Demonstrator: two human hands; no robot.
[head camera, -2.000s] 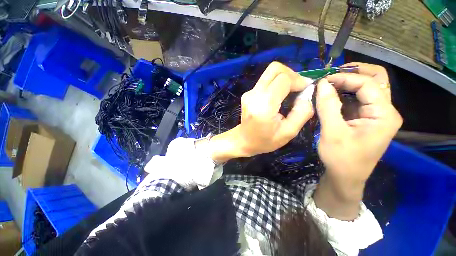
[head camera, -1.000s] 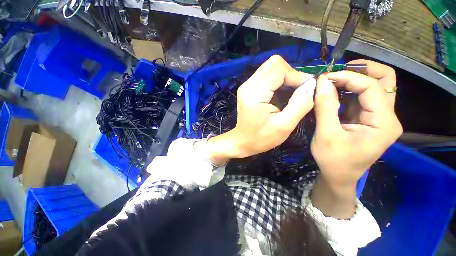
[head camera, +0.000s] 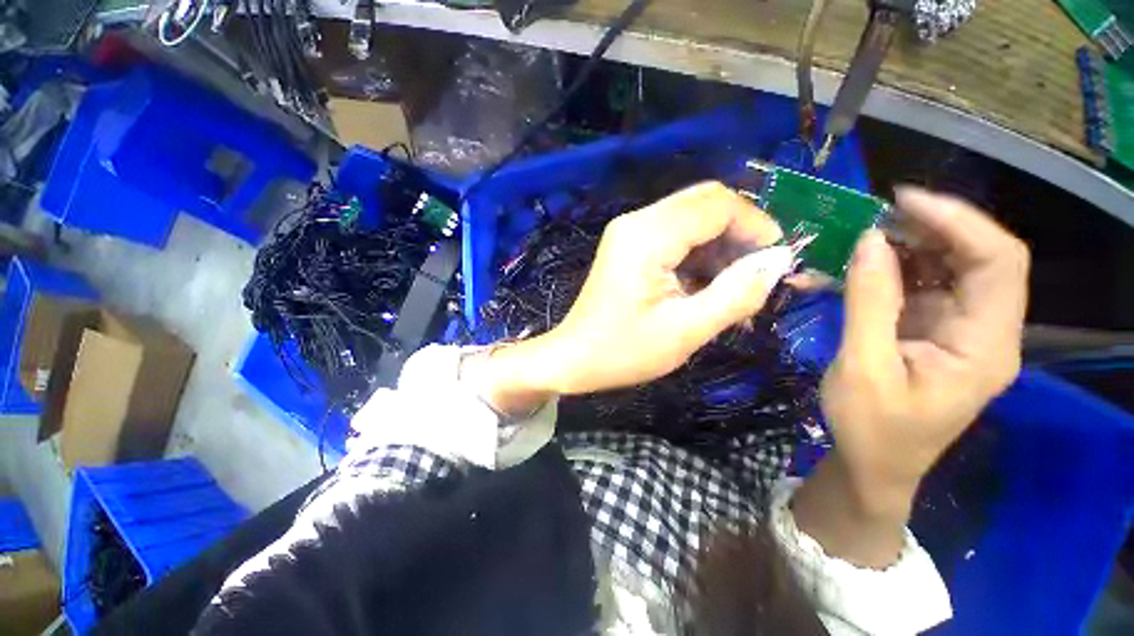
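Note:
A green circuit board (head camera: 827, 218) is held in the air with its flat face towards me, small silvery parts along its edges. My left hand (head camera: 696, 292) pinches fine wire leads (head camera: 803, 241) at the board's lower left; its thumb tip has a white covering. My right hand (head camera: 926, 311) is at the board's right edge, thumb on it; its fingers are blurred and partly behind the board. The dark soldering iron (head camera: 861, 85) points down from the bench, its tip just above the board. A thin brownish rod (head camera: 807, 68) stands beside it.
A blue tote (head camera: 535, 184) full of black cables lies under my hands. A smaller bin at left holds cables (head camera: 317, 280) with green boards. Another blue tote (head camera: 1057, 497) is at right. The wooden bench (head camera: 982, 77) bears wire wool (head camera: 941, 15) and green boards (head camera: 1097, 25). Cardboard boxes (head camera: 118, 391) stand at left.
The board was edge-on at the iron tip; it is now turned face-on and sits lower, apart from the tip. My right hand has moved right and its fingers have spread.

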